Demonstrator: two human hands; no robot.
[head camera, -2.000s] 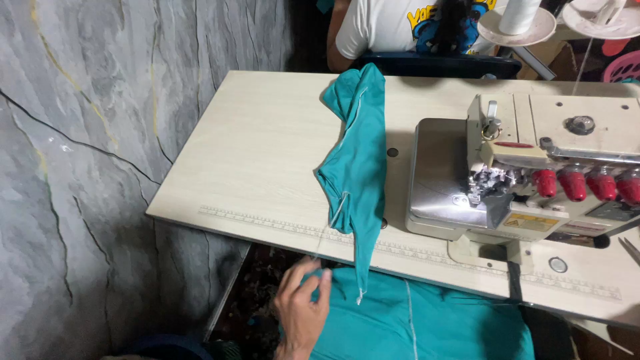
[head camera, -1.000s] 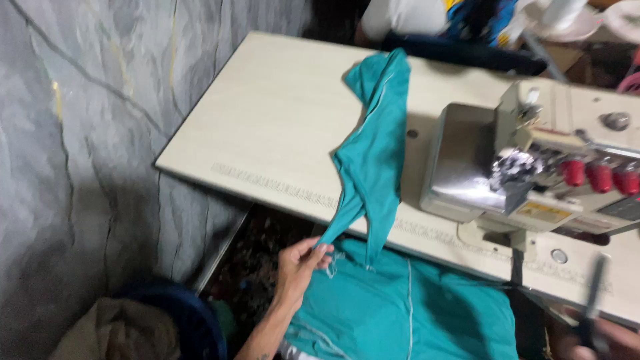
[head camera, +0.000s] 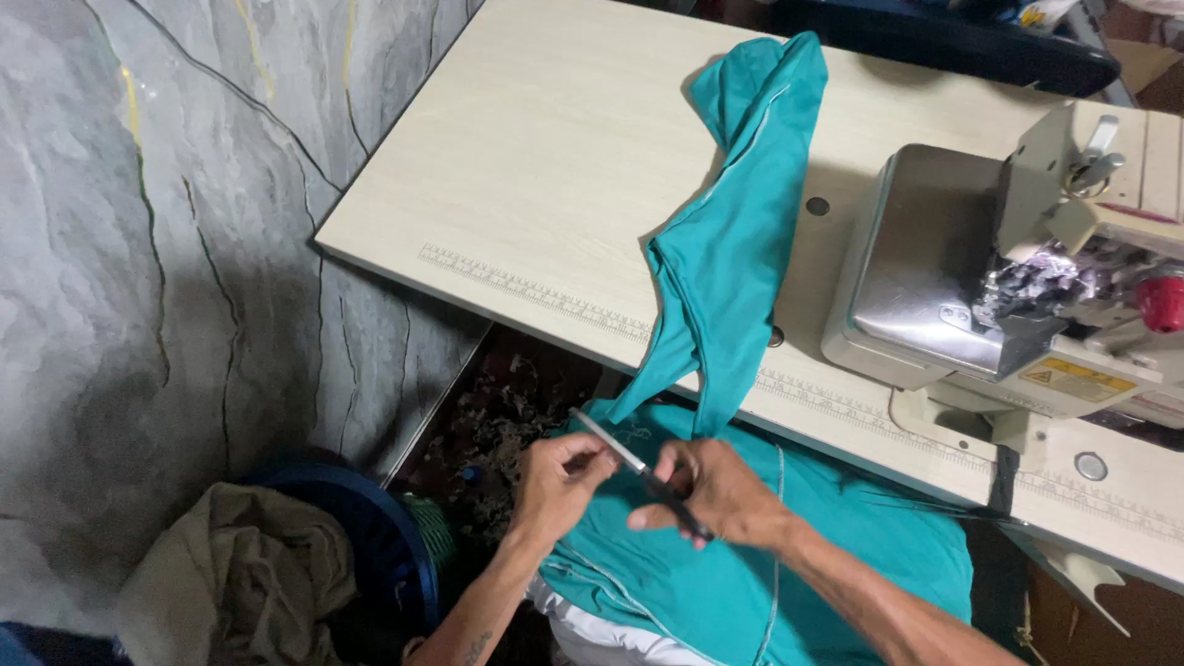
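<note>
My right hand grips a pair of scissors with black handles, its blades pointing up and left. Close by on the left, my left hand has thumb and fingertips pinched together at the blades; whatever lies between them is too small to make out. A teal fabric piece with pale seam thread lies across the sewing table, its narrow ends hanging over the front edge just above both hands. More teal fabric with light seams spreads beneath the hands, below the table edge.
An overlock sewing machine with a metal plate stands on the table at right. At lower left are a blue basket and a brown cloth. Thread scraps lie under the table's front edge. A grey marbled wall borders the left side.
The right hand has come in from the lower right with the scissors, up to the left hand. The left hand has let go of the fabric end it held one second ago.
</note>
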